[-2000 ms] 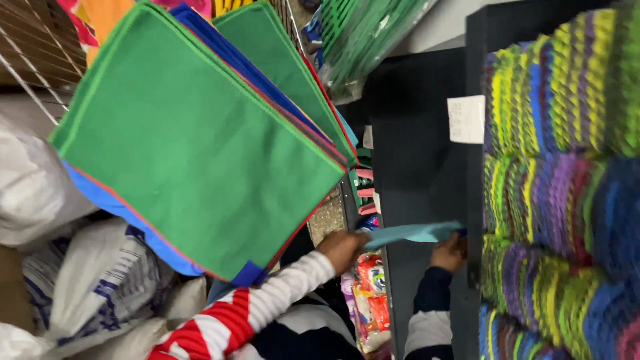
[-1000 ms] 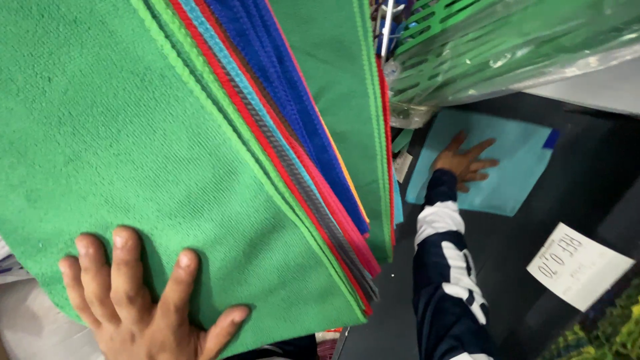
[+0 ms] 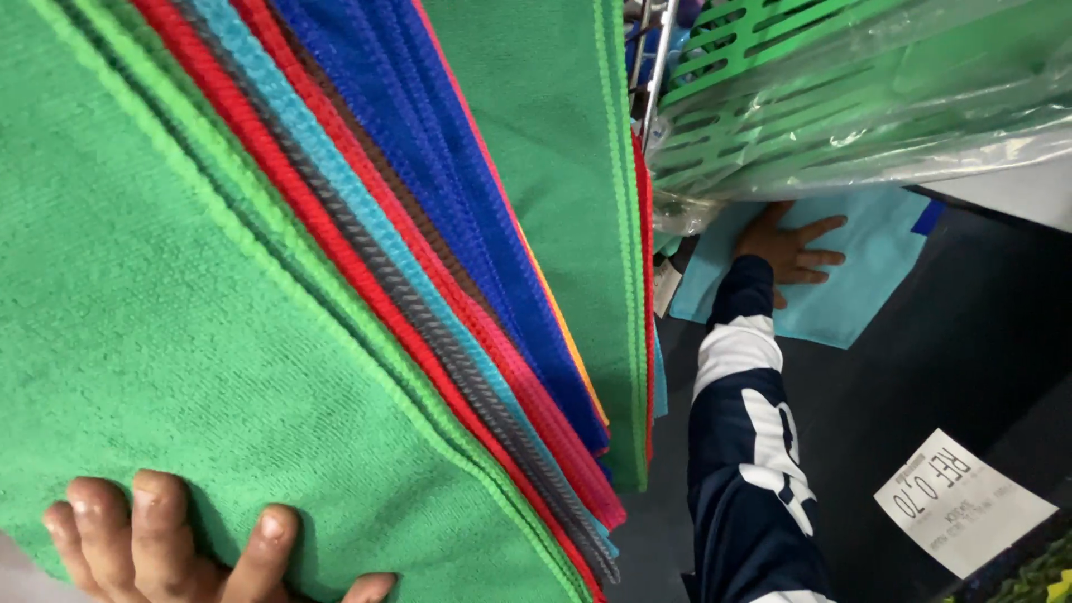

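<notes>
My left hand [image 3: 180, 544] lies on the face of a green microfiber cloth [image 3: 209, 360] at the lower left, fingers apart, its wrist out of frame. That cloth fronts a thick stack of folded cloths [image 3: 368, 193] with red, grey, light blue, brown and dark blue edges. To the right, my right hand [image 3: 791, 251] rests with spread fingers on a light blue cloth [image 3: 867, 276], which lies on a black surface [image 3: 913, 360] and has a dark blue tag at one corner. Neither hand grips anything.
A green slotted plastic basket [image 3: 779, 75] in clear plastic wrap stands at the upper right, beside a metal wire rack [image 3: 659, 75]. A white paper label [image 3: 963, 502] with writing is on the black surface. Yellow-green textile [image 3: 1034, 569] shows at the lower right corner.
Two seconds ago both hands held the light blue cloth by its ends. It now lies spread under my right hand, and my left hand is on the green cloth. The view has moved closer.
</notes>
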